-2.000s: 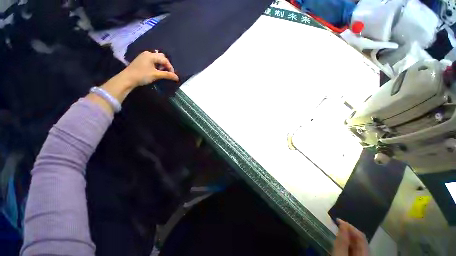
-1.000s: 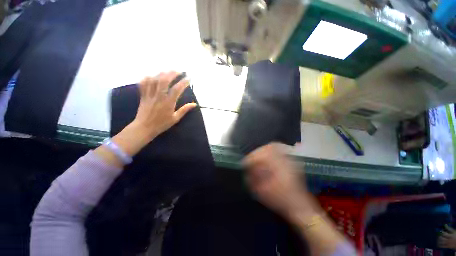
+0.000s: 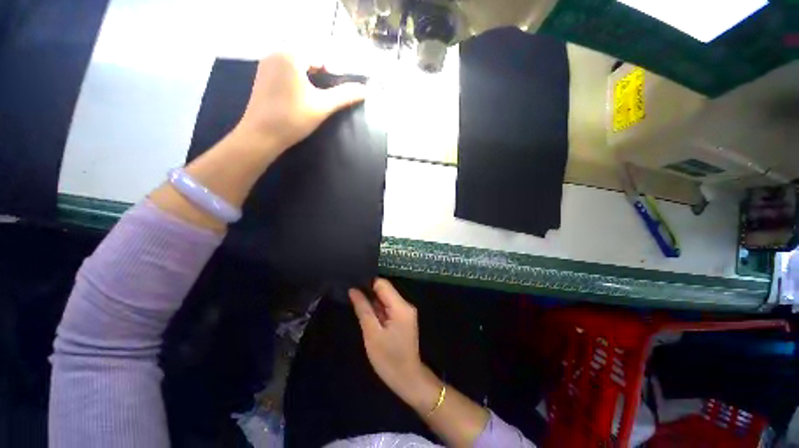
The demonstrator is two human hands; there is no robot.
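A dark garment panel point(image 3: 307, 201) lies on the table left of the needle and hangs over the front edge. My left hand point(image 3: 293, 96) is on its upper part beside the presser foot area, fingertips partly lost in lamp glare. My right hand point(image 3: 390, 332) pinches the panel's right edge below the table edge. A stack of small dark cut pieces point(image 3: 512, 131) lies right of the needle. The sewing machine head point(image 3: 429, 31) is at the top, its needle area washed out by light.
Another dark cloth point(image 3: 44, 96) lies at the far left. Blue and yellow-green snips point(image 3: 655, 226) and a small dark tray point(image 3: 769, 217) are on the table's right. A yellow label point(image 3: 628, 99) is on the machine. A red plastic basket point(image 3: 596, 367) stands below the green table edge point(image 3: 561, 276).
My right hand has left the cut pieces and moved left to the panel's edge. My left hand and the panel have moved up towards the needle. The view has shifted closer.
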